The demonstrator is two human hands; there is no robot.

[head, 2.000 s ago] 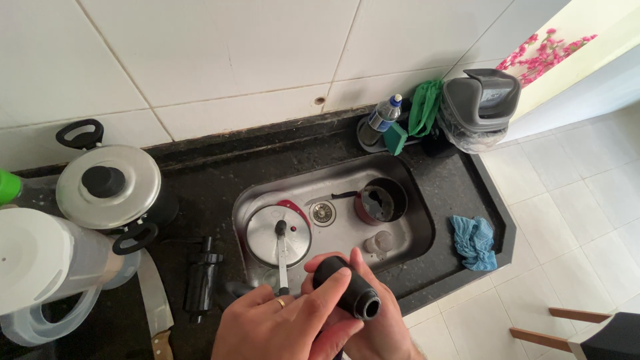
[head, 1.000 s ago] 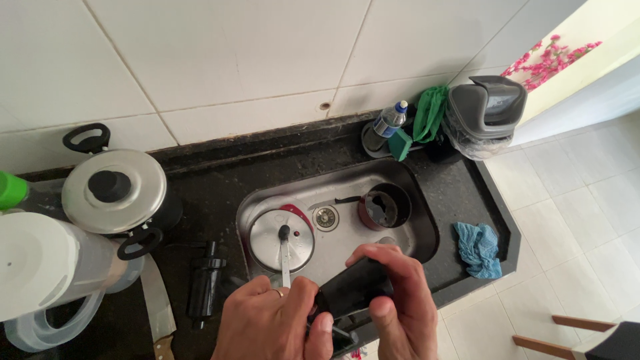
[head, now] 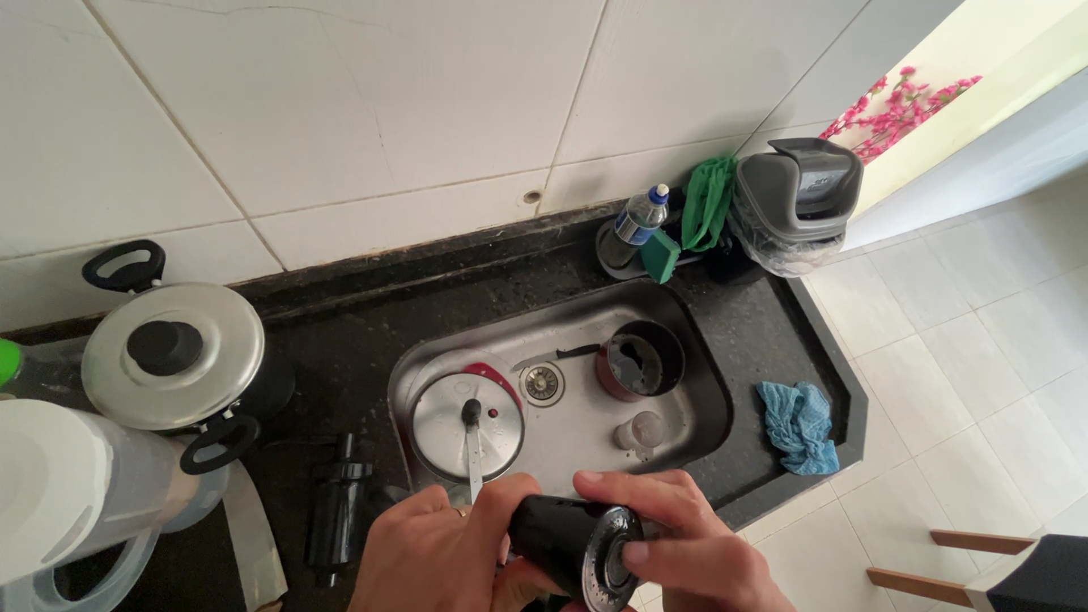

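At the bottom centre, my left hand [head: 450, 544] grips a black cylindrical part [head: 561, 544] from its left side. On its right side, my right hand [head: 688, 544] touches the part, with fingertips at the round, wet end that faces right. Beyond both hands lies the steel sink [head: 578, 425]. It holds a pressure cooker lid [head: 442, 433], a dark red saucepan [head: 642, 361] with a dark handle, and a small clear cup [head: 642, 432]. Left of my left hand, a black cylindrical device [head: 338, 510] rests on the dark stone counter.
A lidded pot [head: 174, 357], a plastic pitcher [head: 51, 484] and a knife blade [head: 253, 535] are at left. Behind the sink stand a bottle [head: 637, 221], a green sponge [head: 660, 256] and a grey bin [head: 799, 195]. A blue cloth [head: 799, 425] lies at right.
The black part has turned in my hands, and its round end now faces right. My right hand has shifted from over its top to that end.
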